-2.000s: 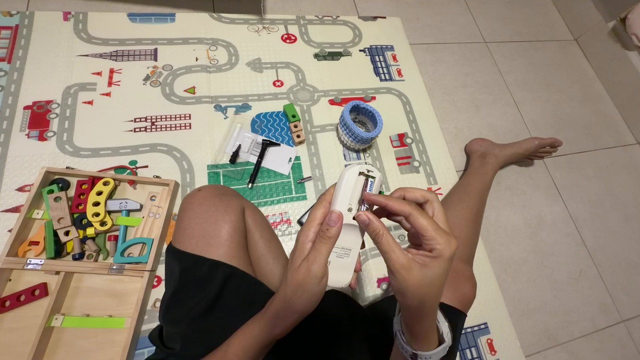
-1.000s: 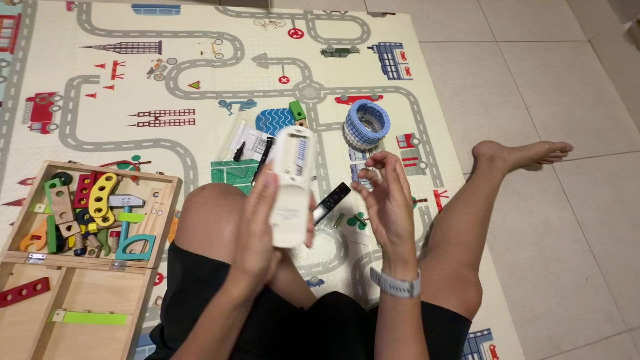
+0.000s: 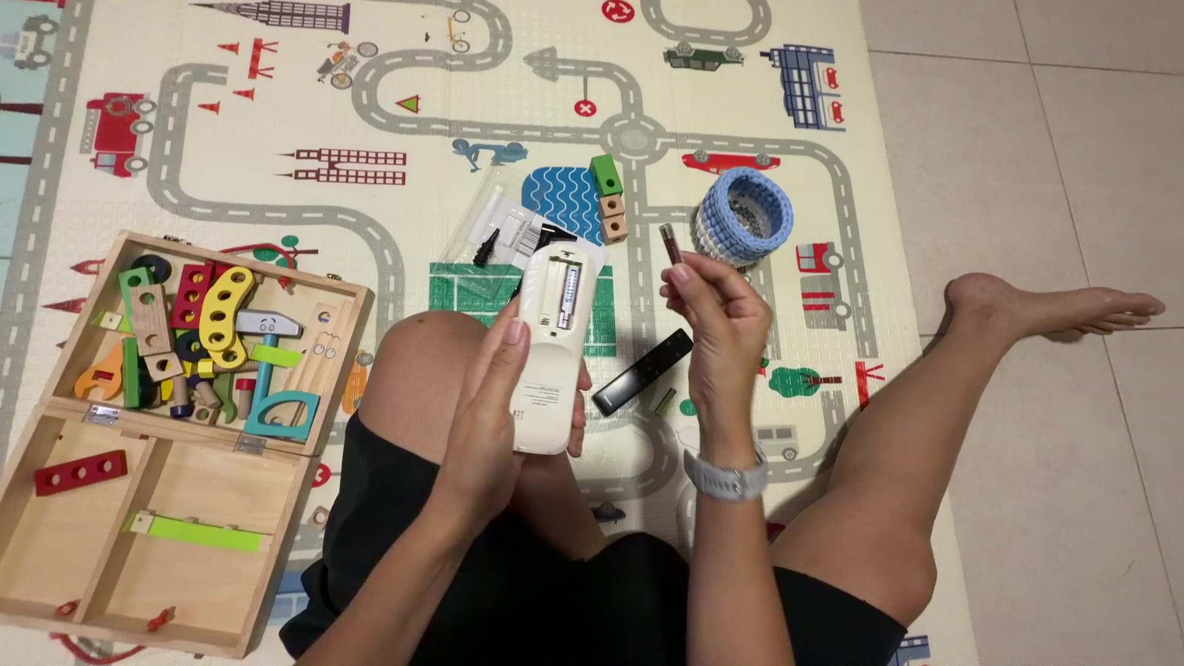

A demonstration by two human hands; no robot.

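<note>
In my left hand (image 3: pixel 495 398) lies a white remote control (image 3: pixel 546 370), its back up and its battery compartment uncovered. One battery (image 3: pixel 569 294) seems to sit in the compartment, with a bare slot beside it. My right hand (image 3: pixel 717 324) pinches a small battery (image 3: pixel 670 242) upright between thumb and fingers, to the right of the remote. Below and between the hands, a black remote control (image 3: pixel 642 372) rests on the play mat (image 3: pixel 435 222). A small greenish piece (image 3: pixel 664 400), perhaps another battery, is beside it.
A blue and white woven basket (image 3: pixel 744 217) stands beyond my right hand. Plastic packaging (image 3: pixel 490 222) with black parts and a toy block row (image 3: pixel 608 199) lie ahead. At left is an open wooden toolbox (image 3: pixel 347 361) of toy tools. Tiled floor (image 3: pixel 1036 185) borders the mat at right.
My right hand has moved away from the white remote's compartment and now holds a battery up. The black remote, largely hidden two seconds ago, is in plain view.
</note>
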